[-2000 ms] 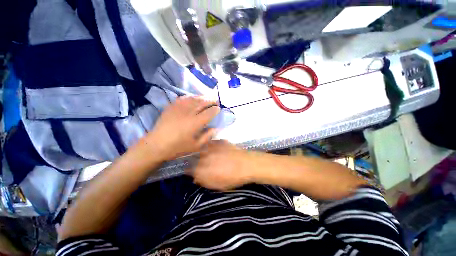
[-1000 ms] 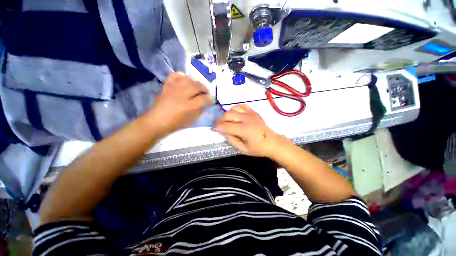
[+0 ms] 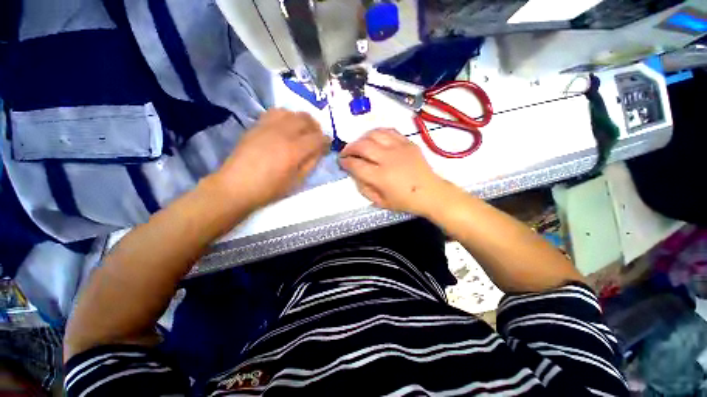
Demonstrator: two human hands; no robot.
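The garment body (image 3: 182, 116), grey-blue with navy bands, lies heaped left of the needle, with a pale rectangular flap (image 3: 85, 132) on it. My left hand (image 3: 275, 155) lies on the garment's grey-blue edge, slightly blurred, fingers bent towards the needle area. My right hand (image 3: 387, 170) pinches the edge's small dark end (image 3: 338, 145) with its fingertips, just in front of the presser foot area (image 3: 353, 77). The fingertips hide most of the edge between the hands.
Red-handled scissors (image 3: 453, 118) lie right of the needle, blades towards it. The sewing machine head (image 3: 496, 46) overhangs the table. A dark green thread bundle (image 3: 601, 124) hangs by the control box (image 3: 642, 101). A ruler strip (image 3: 496, 186) runs along the table's front edge.
My right hand has moved up from the table's front edge to the cloth by the needle. My left hand has moved slightly up and left. The view has shifted a little.
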